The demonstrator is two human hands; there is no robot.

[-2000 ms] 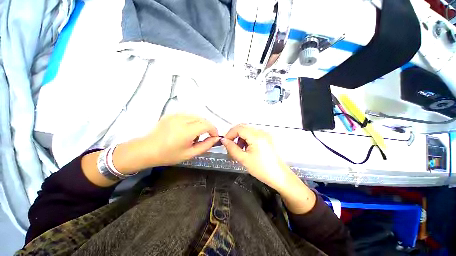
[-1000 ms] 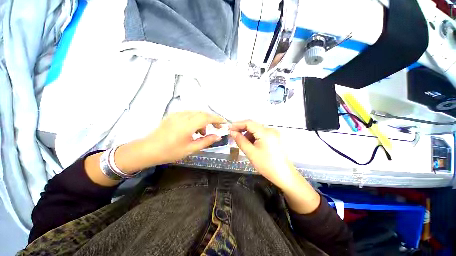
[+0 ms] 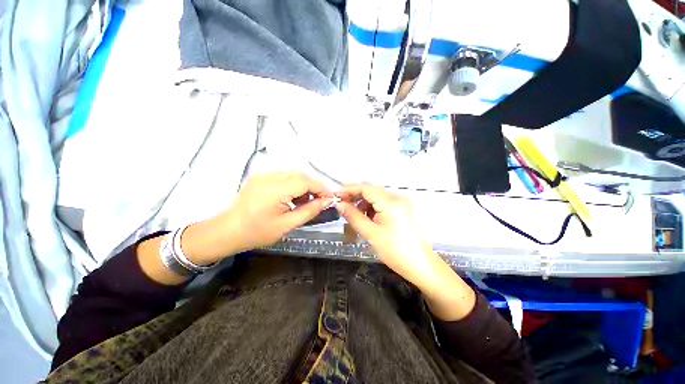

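Note:
My left hand (image 3: 274, 206) and my right hand (image 3: 379, 214) meet at the fingertips near the table's front edge. Between thumbs and forefingers they pinch a small white folded tab (image 3: 335, 200), mostly hidden by the fingers. A small dark piece (image 3: 325, 217) shows just below the left fingertips. The white garment panel (image 3: 161, 161) lies flat behind and left of my hands, with dark grey cloth (image 3: 267, 41) at its far side. The presser foot area (image 3: 413, 135) of the sewing machine is to the upper right of my hands, apart from them.
A black flat rectangle (image 3: 481, 154) lies right of the needle area. Beside it are pens (image 3: 528, 171), a yellow strip (image 3: 542, 161) and a black cord (image 3: 526, 236). Black cloth (image 3: 601, 67) drapes over the machine arm. Light grey cloth (image 3: 22, 165) hangs at left. A blue bin (image 3: 623, 330) stands below right.
A black bit showed between the fingertips two seconds ago; then a white folded tab appeared there. The fingertips have since closed closer around it. The cloth has barely moved.

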